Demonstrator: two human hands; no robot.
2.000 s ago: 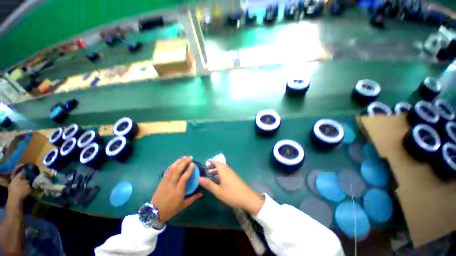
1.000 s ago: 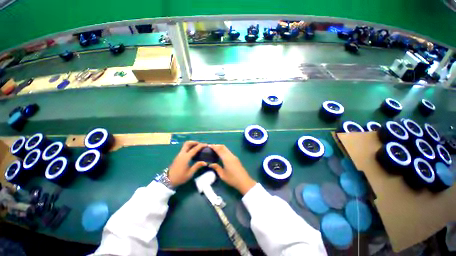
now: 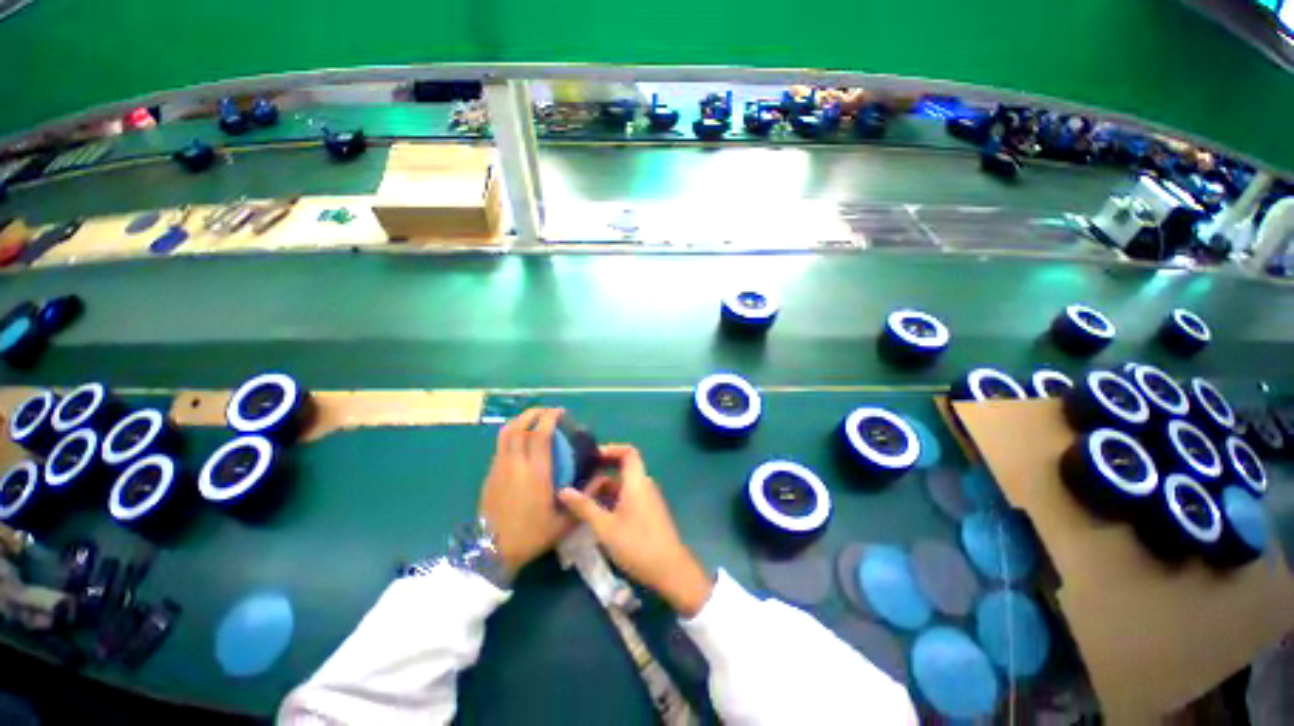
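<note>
My left hand (image 3: 525, 489) grips a round unit (image 3: 573, 451), tilted so that its blue face shows, above the green bench. My right hand (image 3: 633, 522) is at the unit's right side with bent fingers. Whether it holds a small part is hidden. A white-wrapped mallet (image 3: 602, 579) lies below my hands, its pale handle running toward the bottom edge; its head is partly covered by my hands.
Round units with white rings (image 3: 789, 498) stand right of my hands, more (image 3: 239, 468) at left. Blue discs (image 3: 952, 672) and grey discs (image 3: 942, 574) lie at right beside a cardboard sheet (image 3: 1121, 567) carrying units. Small black parts (image 3: 121, 603) lie at left. Units stand on the belt (image 3: 383, 319).
The unit has turned from a dark side to its blue face showing sideways. My right hand has shifted down along its side. Units on the belt have moved slightly left in view.
</note>
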